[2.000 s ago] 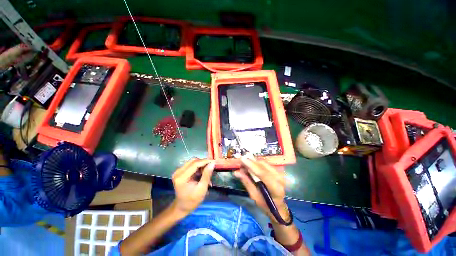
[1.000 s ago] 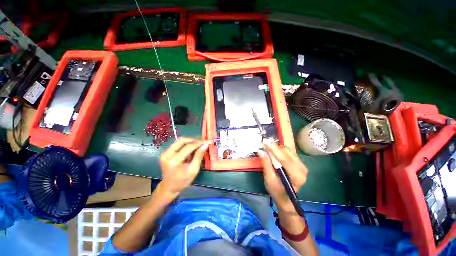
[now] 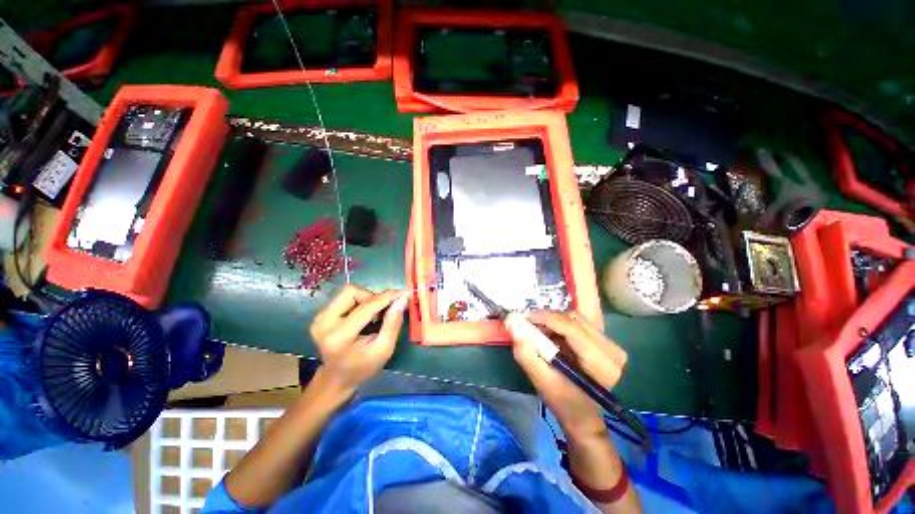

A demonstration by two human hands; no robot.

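Note:
The open tablet (image 3: 496, 201) lies in an orange-red foam tray (image 3: 421, 231), with its silver battery in the middle and its whitish circuit board (image 3: 502, 279) at the near end. My right hand (image 3: 570, 363) holds the soldering iron (image 3: 592, 387) like a pen, its thin tip over the board's left part. My left hand (image 3: 356, 336) pinches the end of the solder wire (image 3: 329, 161) at the tray's near left edge. The wire runs up out of the picture. Whether the tip touches the board cannot be told.
Left of the tray are a pile of small red components (image 3: 314, 254) and black parts (image 3: 361, 225). A tip-cleaning cup (image 3: 653, 278), a round grille (image 3: 642, 208) and an iron stand (image 3: 768, 263) are right. A blue fan (image 3: 103, 368) stands at left. Other trays (image 3: 140, 191) lie around.
The iron's tip has moved from over the battery down and left to the board. My left hand has shifted slightly down and left. Trays at the back have shifted in view.

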